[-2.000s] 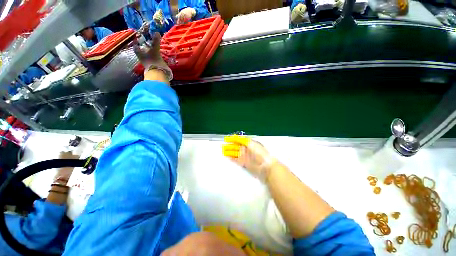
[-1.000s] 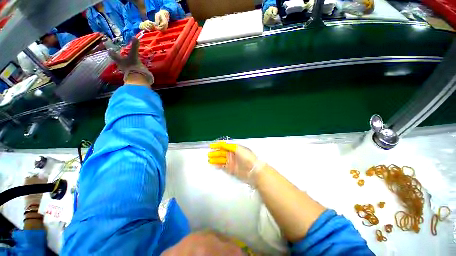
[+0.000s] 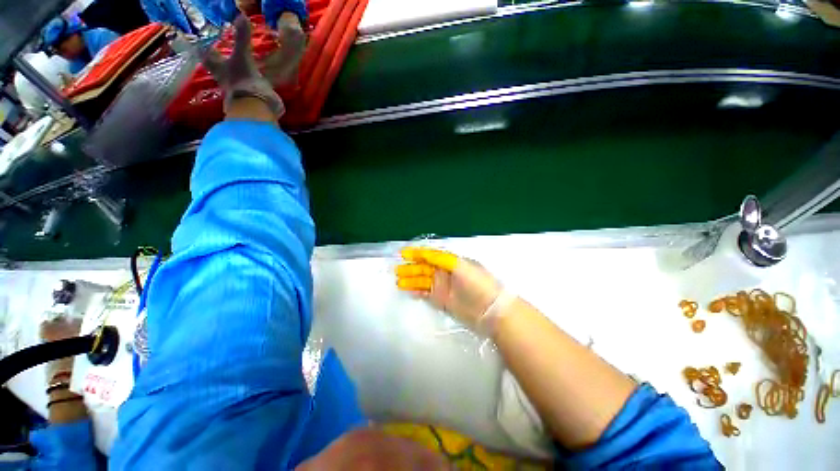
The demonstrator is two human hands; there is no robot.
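Note:
My left hand (image 3: pixel 241 72), in a thin whitish glove, reaches over the stacked red trays (image 3: pixel 330 64) on the far side of the belt. Its fingers are spread and nothing shows in them. My right hand (image 3: pixel 451 283), with yellow finger cots, is curled above the white bench near its far edge. Faint glints and a thin outline around its fingers and below the wrist show a clear plastic part (image 3: pixel 429 240). Most of that part is too transparent to make out.
Another person's gloved hand (image 3: pixel 287 51) is close beside my left hand. Rubber bands (image 3: pixel 774 345) lie at right, near a metal fitting (image 3: pixel 763 245). A greyish clear heap (image 3: pixel 138 120) stands left of the trays. A black gooseneck (image 3: pixel 46 354) and another person's arm (image 3: pixel 64 396) are at left.
The view has shifted, with the trays nearer the top edge. Another person's gloved hand has come in beside my left hand. My right hand keeps much the same pose.

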